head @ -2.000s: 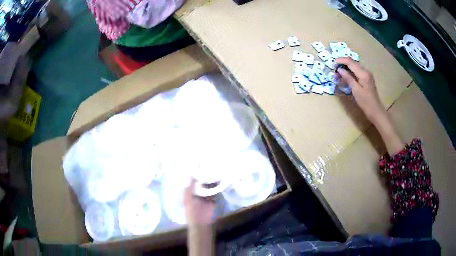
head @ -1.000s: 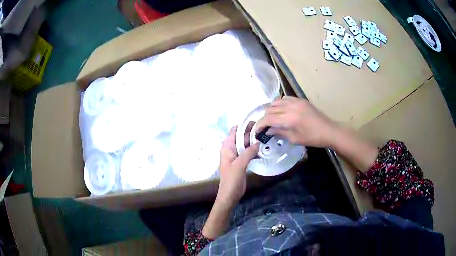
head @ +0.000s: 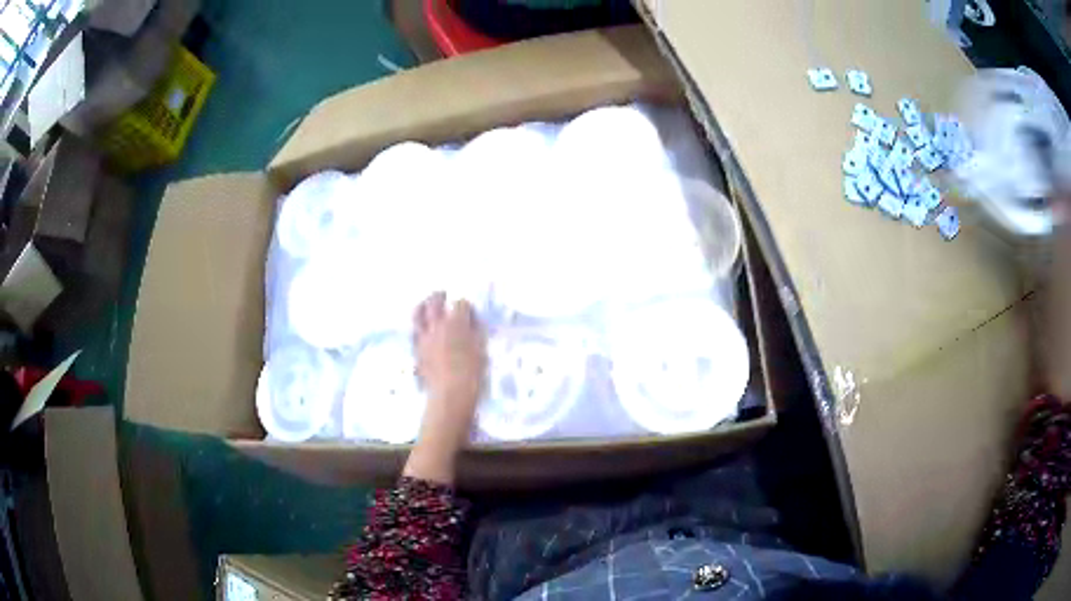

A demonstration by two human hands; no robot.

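Round white bases [head: 530, 382] lie in rows in the open brown carton [head: 211, 305], many washed out to plain white. My left hand [head: 452, 352] is over the front rows, palm down with its fingers a little apart, and grips nothing that I can see. My right hand [head: 1061, 241] is blurred and cut off by the right edge. Its fingers are at the lower rim of a blurred white base [head: 998, 170] held over the table's far edge. Small pale square pieces [head: 890, 164] lie in a loose pile beside that base. No dark piece can be made out.
The brown cardboard-covered table [head: 810, 235] runs along the carton's right side, with the dark conveyor behind it. A yellow crate [head: 164, 112] and other boxes stand at the left. Part of a red seat [head: 452, 29] shows at the top.
The base that both my hands held is no longer between them. My left hand has moved over the carton's bases. My right hand has moved to the far right, beside a blurred base.
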